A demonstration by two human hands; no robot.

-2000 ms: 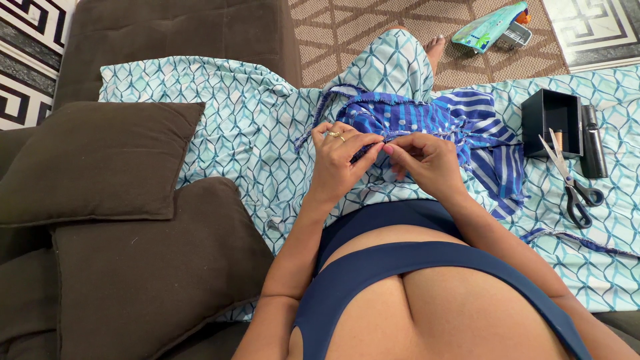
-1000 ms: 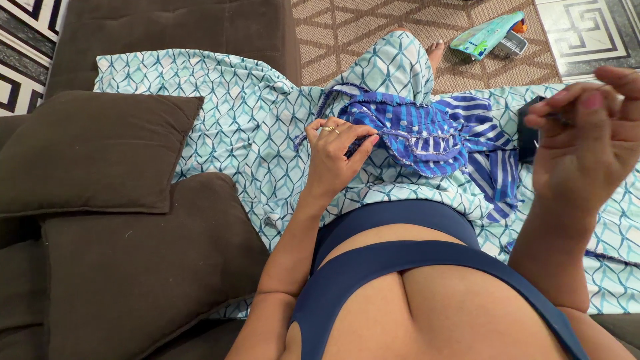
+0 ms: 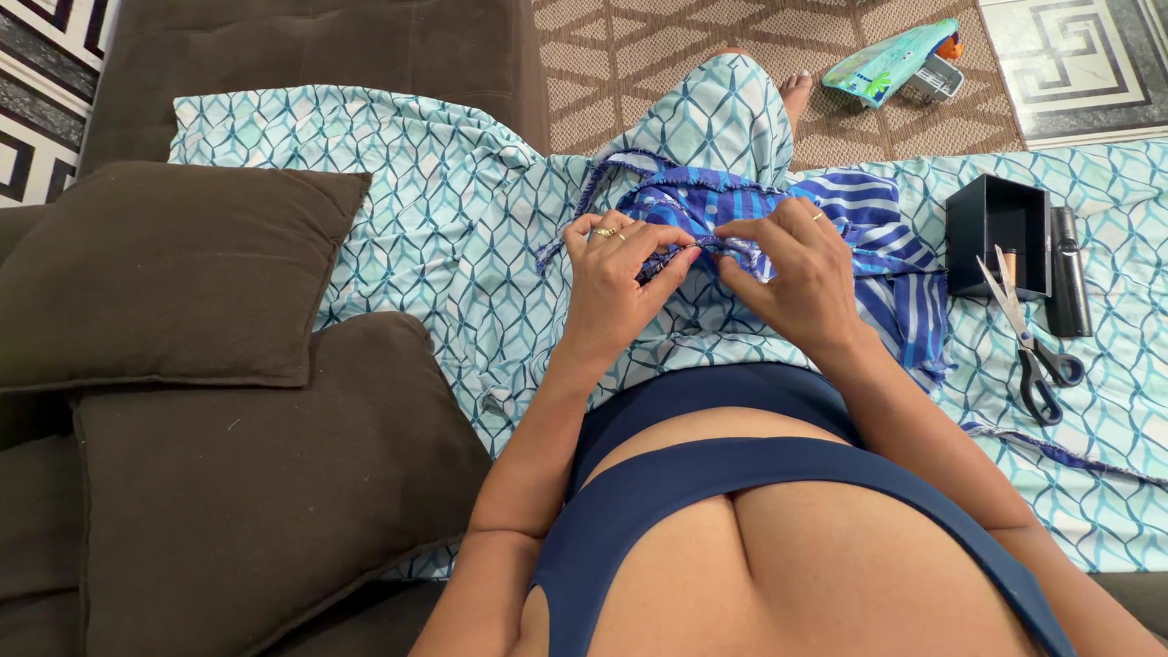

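Note:
A blue-and-white patterned cloth (image 3: 876, 214) with frayed edges lies bunched over my lap. My left hand (image 3: 616, 274) pinches its edge between thumb and index finger. Just to the right, my right hand (image 3: 798, 274) is at the same edge, thumb and index finger a little apart beside the fabric; whether it grips the cloth or holds a needle is too small to tell. Scissors (image 3: 1022, 338) with dark handles lie with blades parted, their tips against an open black box (image 3: 972, 242). Inside the box stands a small tan cylinder (image 3: 1010, 265), perhaps a thread spool.
A long black object (image 3: 1068, 274) lies beside the box. A loose blue strip (image 3: 1068, 453) rests on the light patterned sheet (image 3: 438, 210). Brown cushions (image 3: 173, 274) are at the left. On the rug (image 3: 584, 73) lies a teal package (image 3: 890, 64).
My right hand was raised at the far right one second ago and is back beside my left hand at the cloth. The black box and scissors it hid are visible again.

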